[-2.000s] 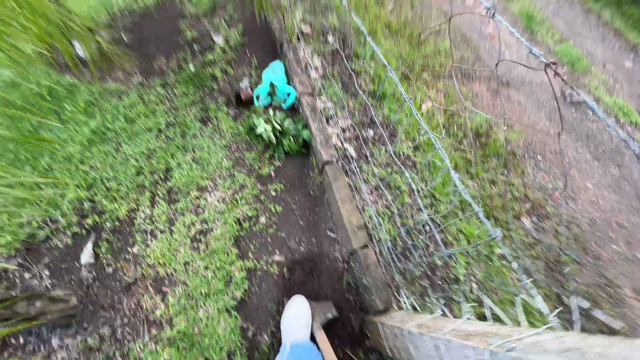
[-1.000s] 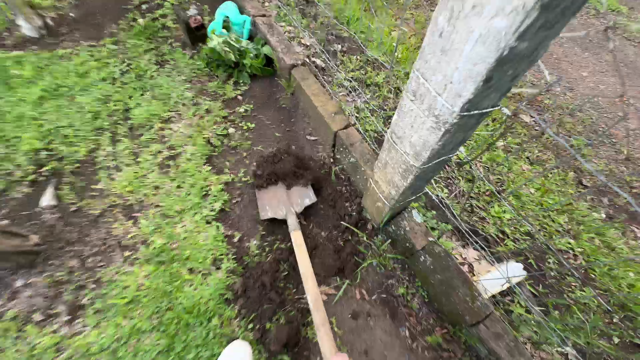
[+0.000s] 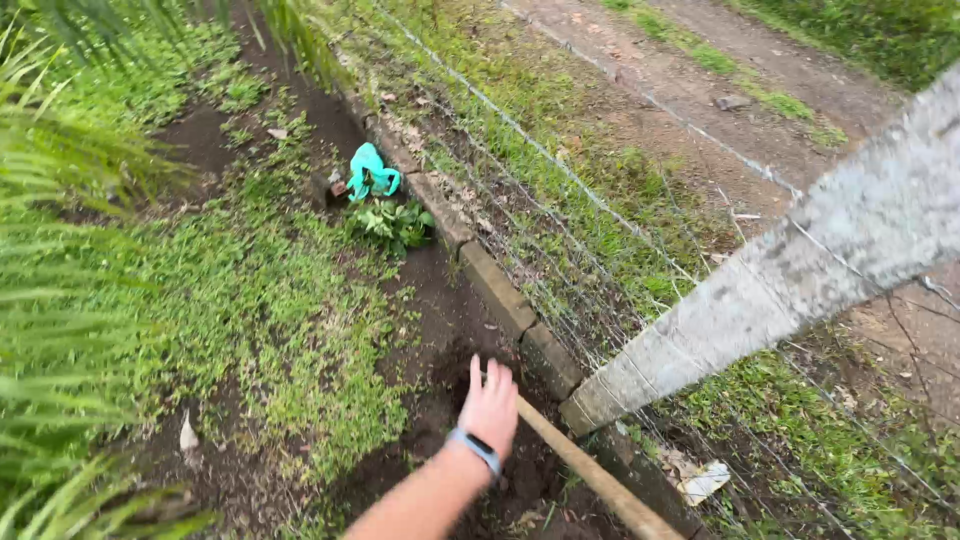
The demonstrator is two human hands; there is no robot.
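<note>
My left hand (image 3: 491,405), with a light blue wristband on its wrist, reaches over the dug soil at the lower middle. Its fingers are apart, and it appears just beside or over the upper end of the wooden shovel handle (image 3: 592,465) as seen in view. That handle slants down to the bottom edge, right of my forearm. The shovel blade cannot be made out behind the hand and dark soil (image 3: 525,480). My right hand is out of view. Farther up lie a bunch of cut green leaves (image 3: 388,225) and a turquoise plastic bag (image 3: 369,172).
A concrete fence post (image 3: 750,292) leans across the right side of the view, with barbed wire (image 3: 525,135) strung to it. A low edging of blocks (image 3: 499,289) runs beside the soil strip. Grass (image 3: 285,322) covers the left; long fronds (image 3: 60,315) hang there.
My left hand has come into view near the handle. The shovel blade, visible with soil against it one second ago, is now hidden. The view has shifted and turned.
</note>
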